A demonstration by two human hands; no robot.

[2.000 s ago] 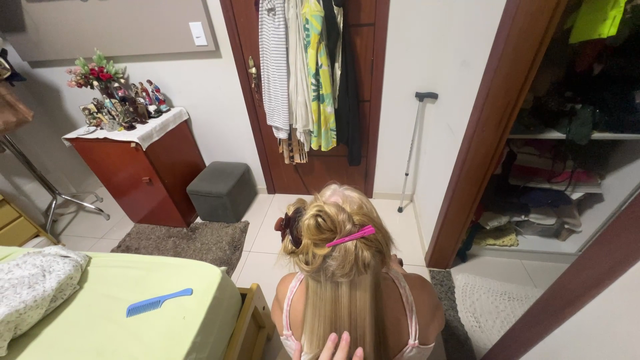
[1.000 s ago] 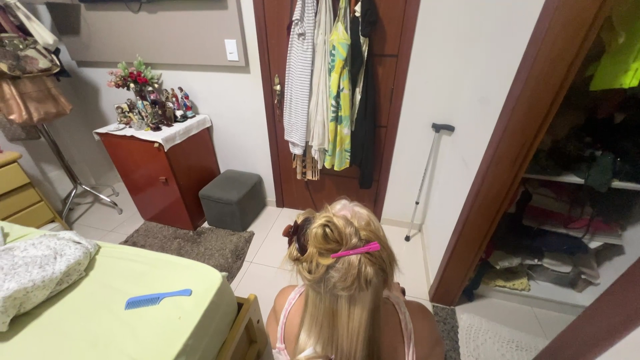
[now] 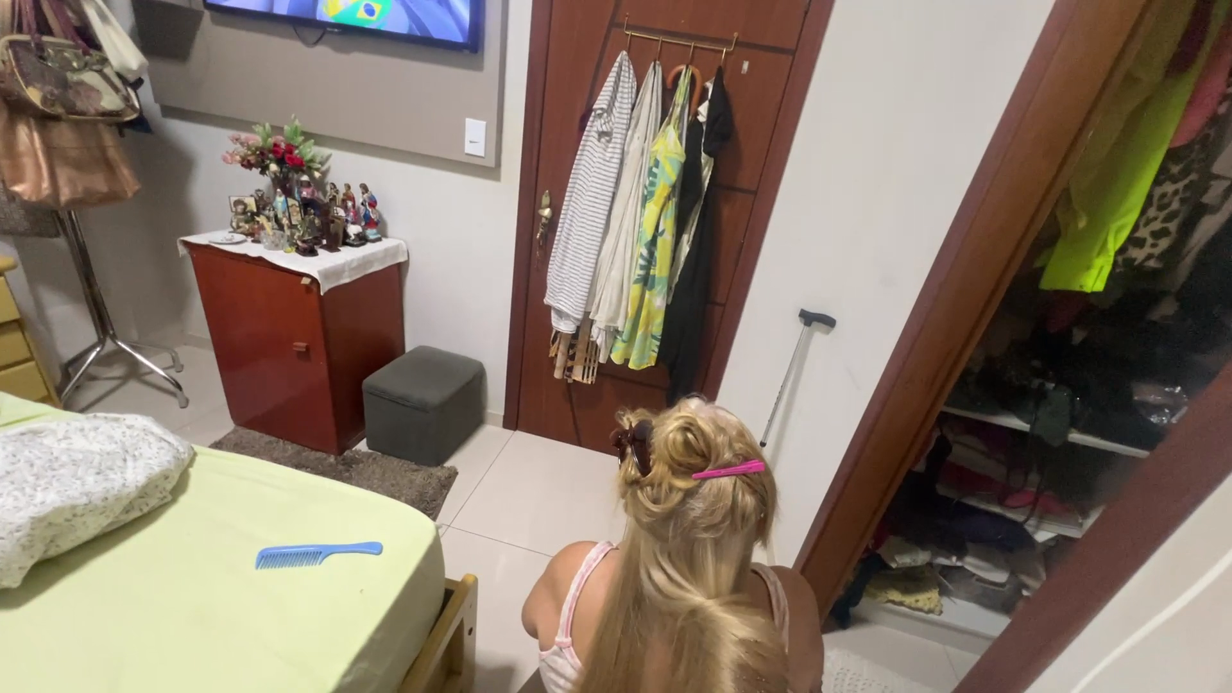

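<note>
A person with long blond hair (image 3: 674, 606) sits low in front of me, back turned, at the bottom centre. The upper hair is gathered in twists, with a pink hair clip (image 3: 729, 470) across the back and a dark brown claw clip (image 3: 635, 447) on the left side. Below them the straight lengths hang down the back and bulge at the lower right, over pink-and-white straps. A blue wide-tooth comb (image 3: 319, 554) lies on the bed, left of the person. Neither of my hands shows; what they hold is hidden.
The bed's green sheet (image 3: 318, 626) and wooden frame (image 3: 452, 635) are at the left. Beyond stand a gray ottoman (image 3: 423, 404), a red cabinet (image 3: 298, 346) and a door with hanging clothes (image 3: 602, 192). A walking cane (image 3: 791, 371) leans by the wall; an open closet (image 3: 1020, 462) is at right.
The fingers seen on the lower hair two seconds ago are out of view. The hair lengths now spread and bulge to the right. The view has shifted, bringing in a television screen.
</note>
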